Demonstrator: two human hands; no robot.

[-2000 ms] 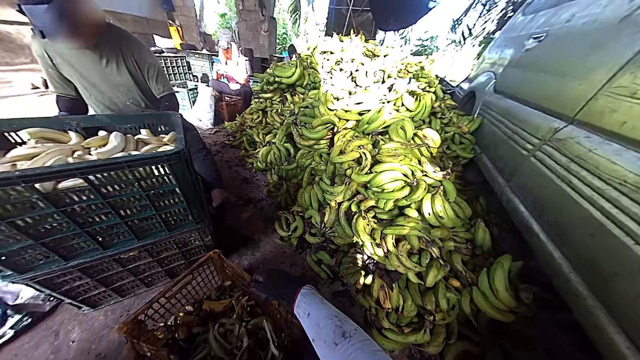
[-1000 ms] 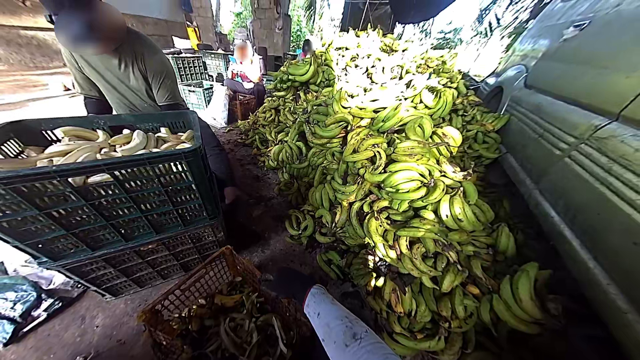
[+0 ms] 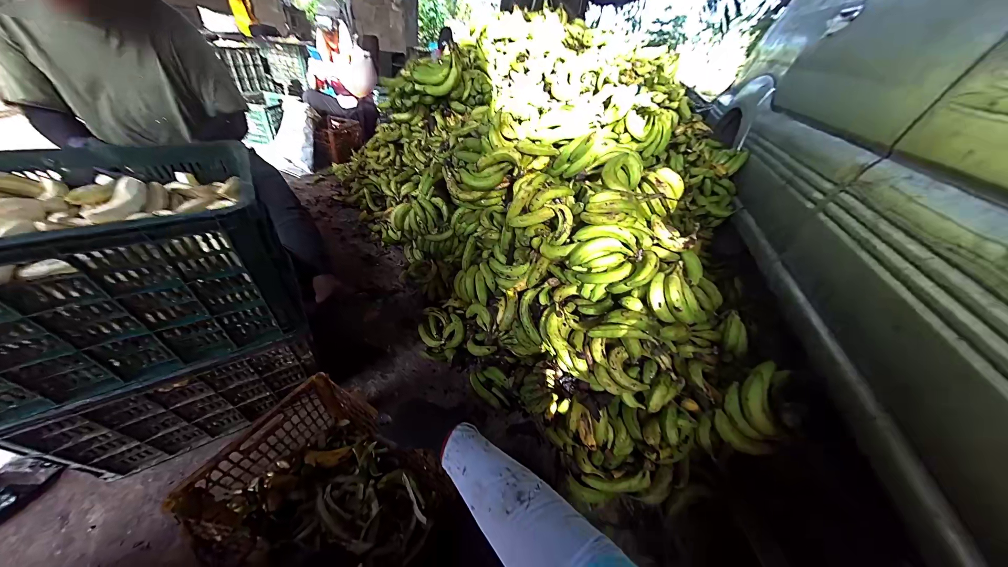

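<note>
My right hand, dark and apparently gloved, extends from a soiled white sleeve at the bottom centre. It lies in deep shadow by the right rim of a brown plastic crate holding peels. Its fingers and anything in them cannot be made out. My left hand is out of view. Beyond the sleeve rises a large heap of green plantain or banana bunches, some with yellow or blackened skins. To the left, peeled pale fruit fills a dark green slatted crate, stacked on another crate.
A person in a dull green shirt is behind the green crate. Another person sits farther back near a reddish crate and a white sack. A green vehicle flanks the heap on the right. Dark plastic lies at lower left.
The view has shifted somewhat. My right hand remains near the brown crate's rim, with no plain change in what it holds.
</note>
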